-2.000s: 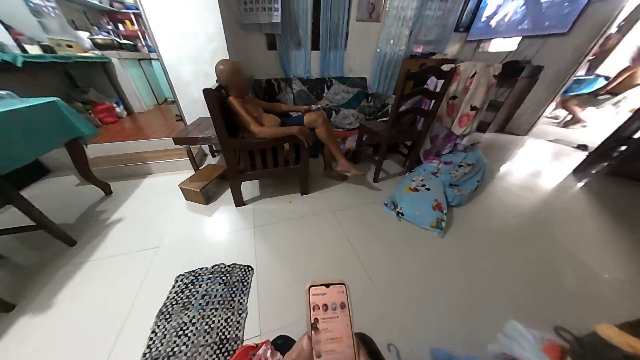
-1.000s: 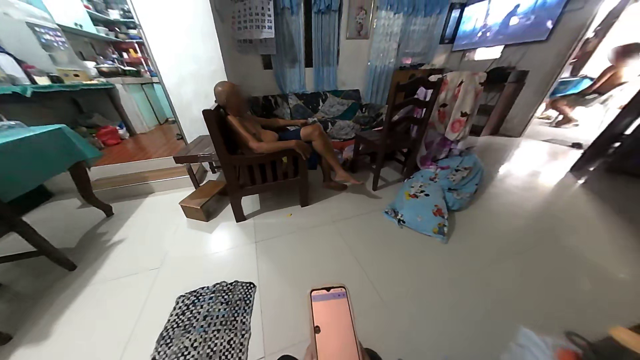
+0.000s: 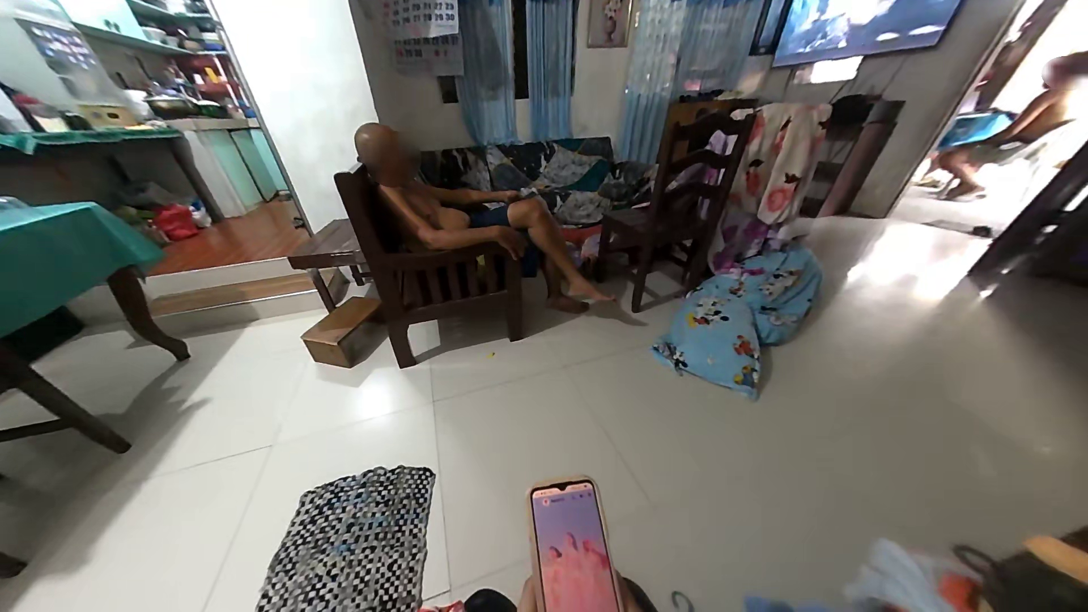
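Observation:
A smartphone (image 3: pixel 576 544) in a light case stands upright at the bottom centre, its lit screen facing me with a pinkish picture on it. Fingers show at both lower edges of the phone, mostly cut off by the frame; which hand they belong to cannot be told. The phone is gripped from behind and the sides. No other hand of mine can be made out. Left of the phone, a black and white woven mat (image 3: pixel 353 544) lies on the tiled floor.
A person (image 3: pixel 442 212) sits in a wooden armchair (image 3: pixel 459 289). Nearby are a small box (image 3: pixel 342 331), a wooden chair (image 3: pixel 654 229) and a blue printed cloth bundle (image 3: pixel 722 327). A green-covered table (image 3: pixel 68 255) stands left. Another person (image 3: pixel 1011 136) sits beyond the doorway.
The phone's screen has changed from a list with round pictures, through a mostly plain pinkish display, to a full picture. The seated person in the armchair has stayed in place.

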